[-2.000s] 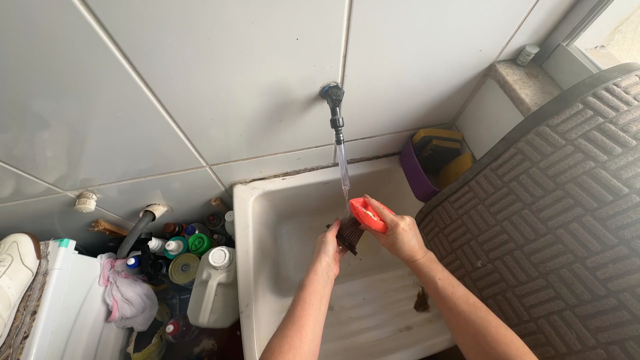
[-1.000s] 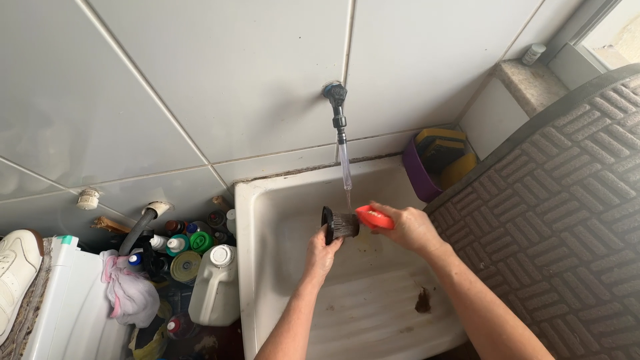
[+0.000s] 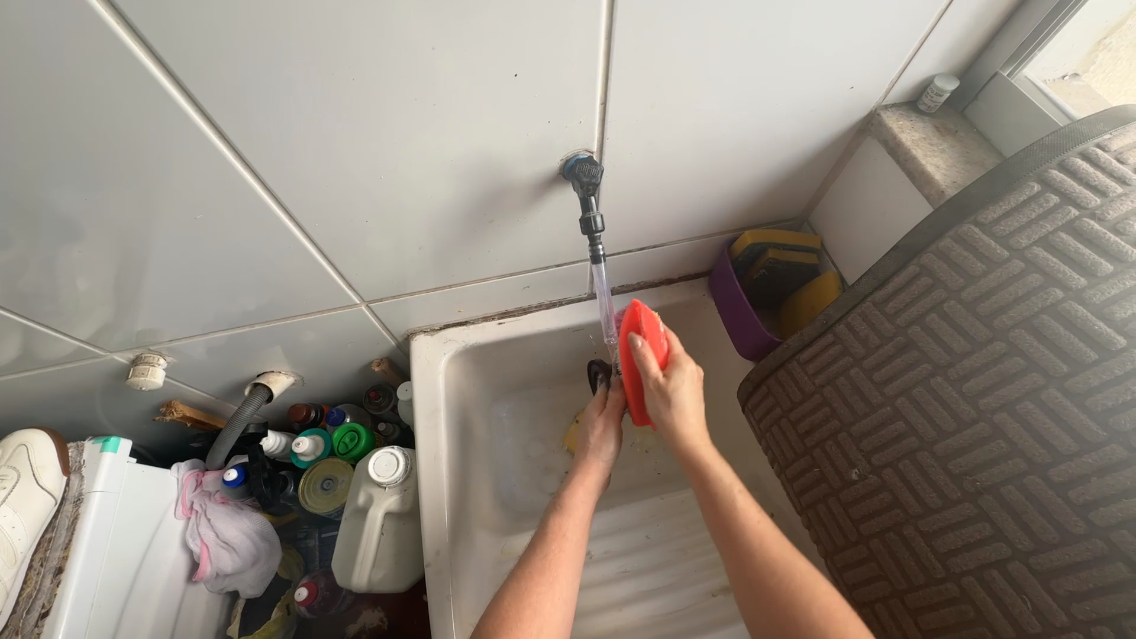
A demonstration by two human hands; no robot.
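Note:
My right hand (image 3: 674, 386) grips a red scrubbing brush (image 3: 641, 364) over a white laundry sink (image 3: 430, 479), right at the end of the tap's clear hose. Just left of it, my left hand (image 3: 601, 430) holds a small dark part (image 3: 599, 375), mostly hidden by the fingers and the brush. The black tap (image 3: 586, 182) on the tiled wall carries the clear hose (image 3: 603, 302), which points down at both hands. Something yellow (image 3: 572, 435) lies in the basin behind my left hand; its kind is unclear.
A purple container (image 3: 738, 311) with yellow sponges (image 3: 812, 302) stands at the sink's back right corner. A large textured mat (image 3: 967, 390) leans along the right. Left of the sink are a white jug (image 3: 382, 524), several bottles, a pink-and-white cloth (image 3: 226, 532) and a white shoe (image 3: 27, 497).
The brush has turned from lying sideways to nearly upright and sits closer to my left hand. The dark ribbed part, plainly seen one second ago, is now mostly covered.

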